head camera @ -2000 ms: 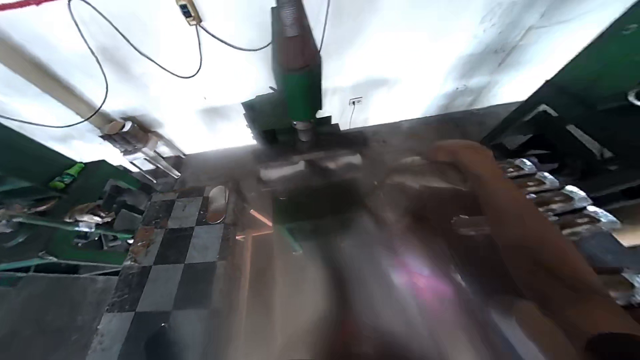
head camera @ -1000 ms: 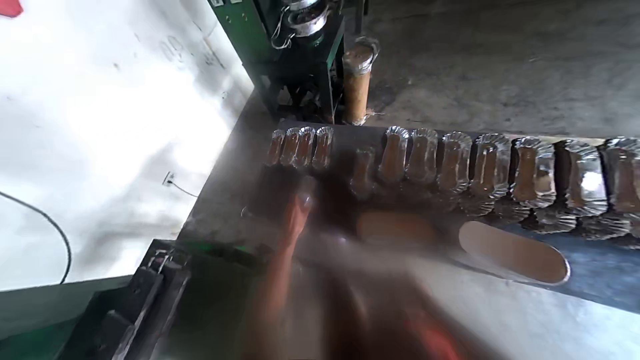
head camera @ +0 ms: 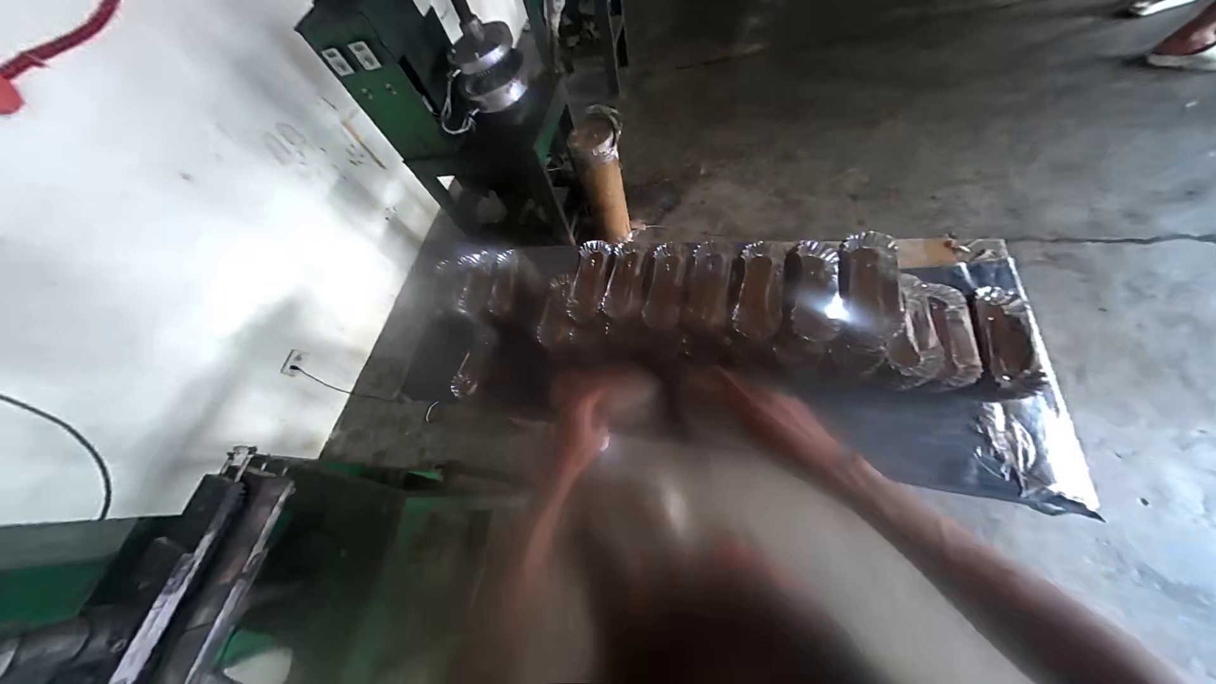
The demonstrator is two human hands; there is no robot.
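Both hands are blurred by motion. My left hand [head camera: 594, 394] reaches down near the front of a row of long oval trays, which look like shiny clear or foil molded pieces. My right hand [head camera: 746, 399] is a little to its right, also close to the row. A brownish blurred shape lies between the hands; whether either one grips it cannot be told. The fluted oval tray [head camera: 706, 285] stands among several like it on a dark sheet [head camera: 912, 437]. Another tray [head camera: 1007, 337] lies at the row's right end.
A green machine [head camera: 399, 104] with a round metal head stands at the back, beside a tan cylinder [head camera: 603, 185]. A green press-like machine [head camera: 218, 570] is at the lower left. A wall outlet [head camera: 294, 362] has a cable. A person's foot [head camera: 1187, 47] shows at the upper right.
The view has turned from the machine by the wall to the row of trays. Both forearms now reach toward the row; one second ago a long oval piece showed near the hands.
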